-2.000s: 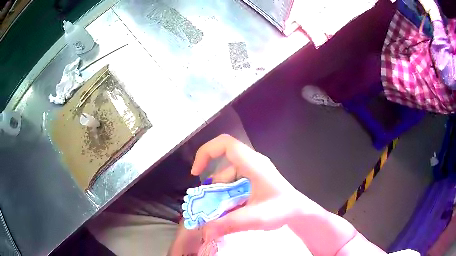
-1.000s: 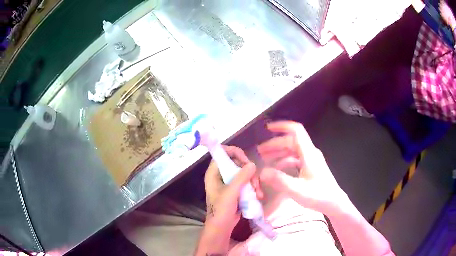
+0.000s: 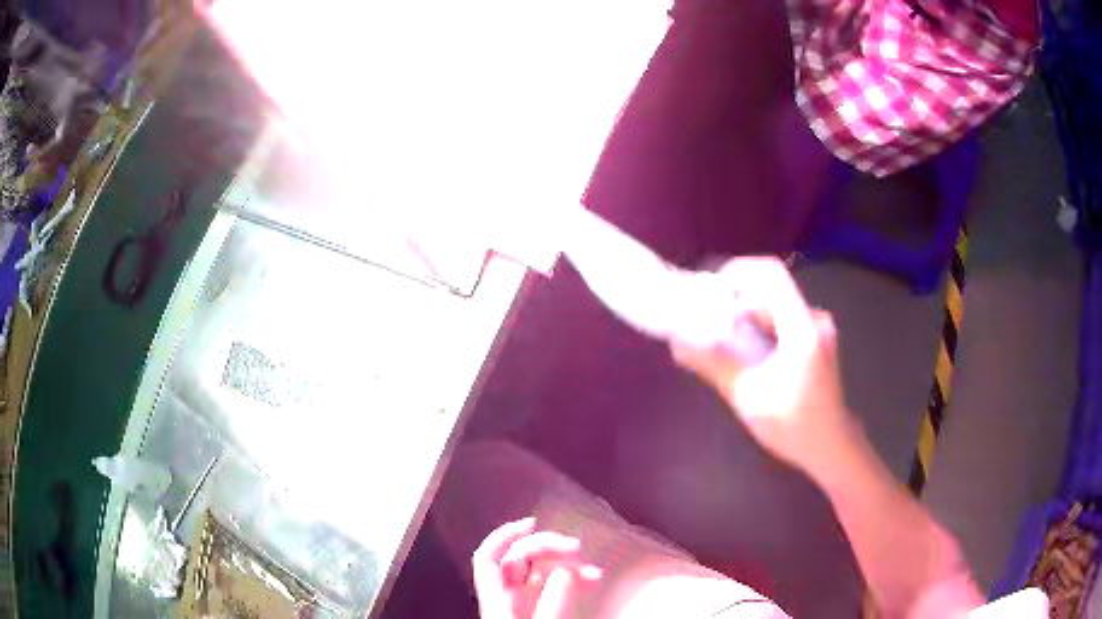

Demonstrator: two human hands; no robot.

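Note:
My right hand (image 3: 773, 363) is raised right of the bench edge, its fingers closed around a pale, elongated thing (image 3: 641, 284). It looks like the long plastic part, but glare washes it out and its foot-shaped end cannot be made out. The thing slants up and left towards the bright bench corner. My left hand (image 3: 532, 568) is low at the bottom edge, partly cut off, with fingers loosely curled and apart. I see nothing in it.
The metal bench (image 3: 351, 447) is overexposed at its far end. A squeeze bottle (image 3: 135, 474), crumpled tissue (image 3: 151, 554) and cardboard mat (image 3: 236, 586) lie lower left. Black looped items (image 3: 139, 260) lie on the green strip. A person in checked cloth (image 3: 888, 85) and a blue stool (image 3: 894, 212) are at upper right.
The view has swung, moving the cardboard to lower left. The pale part was in my left hand; a pale thing is now in my right hand, farther up. My left hand is lower.

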